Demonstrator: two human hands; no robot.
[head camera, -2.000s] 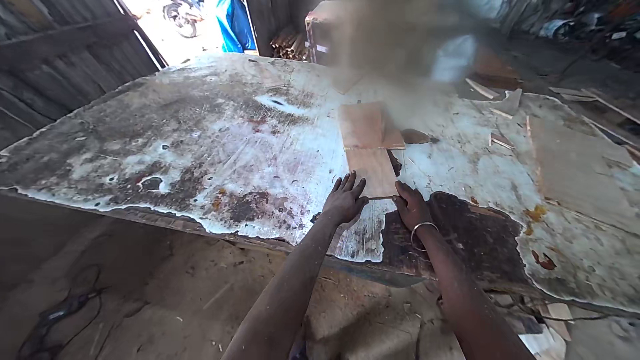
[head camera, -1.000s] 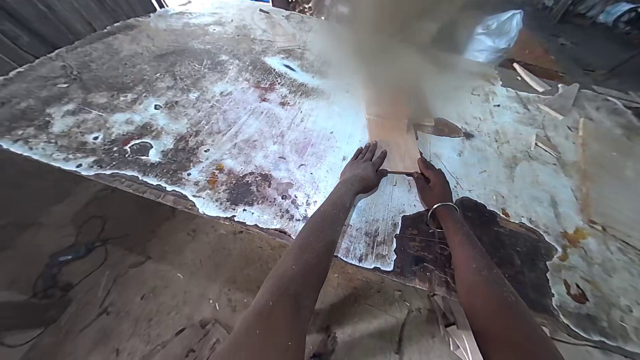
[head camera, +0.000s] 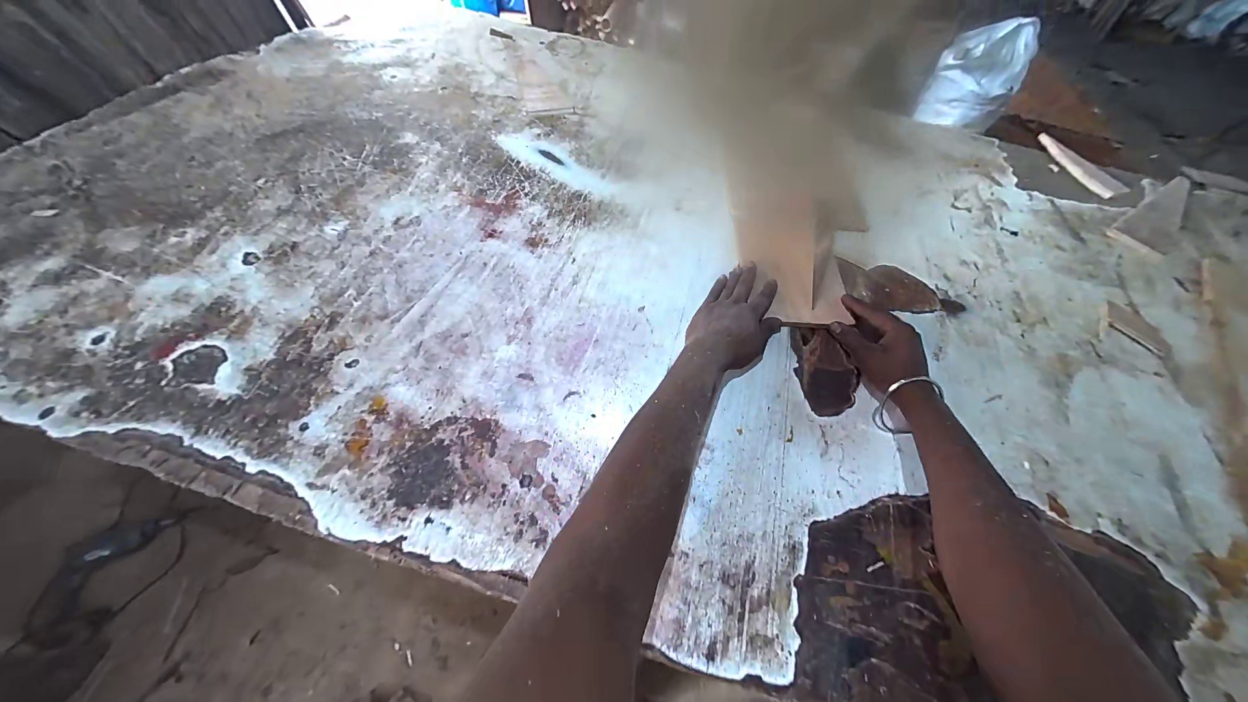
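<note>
A thin wooden board (head camera: 775, 244) lies on the worn, peeling worktable (head camera: 468, 322), its far part hidden by a grey-brown blur. My left hand (head camera: 731, 317) rests with fingers spread along the board's left side, thumb at the near left corner. My right hand (head camera: 882, 346), with a metal bangle at the wrist, pinches the near right corner between thumb and fingers. A narrow, pointed wedge shape shows on top of the board. Brown bare patches of the tabletop show beside and below the right hand.
Wood offcuts (head camera: 1082, 166) and a triangular scrap (head camera: 1155, 216) lie at the right, with a small piece (head camera: 1136, 330) nearer. A whitish plastic bag (head camera: 980, 73) stands at the far right edge. A dark tool with a cord (head camera: 107, 551) is on the floor at the left.
Both hands and the board have moved away from the table's near edge. The blur now covers the board's far part, which showed two seconds ago. The view has shifted somewhat.
</note>
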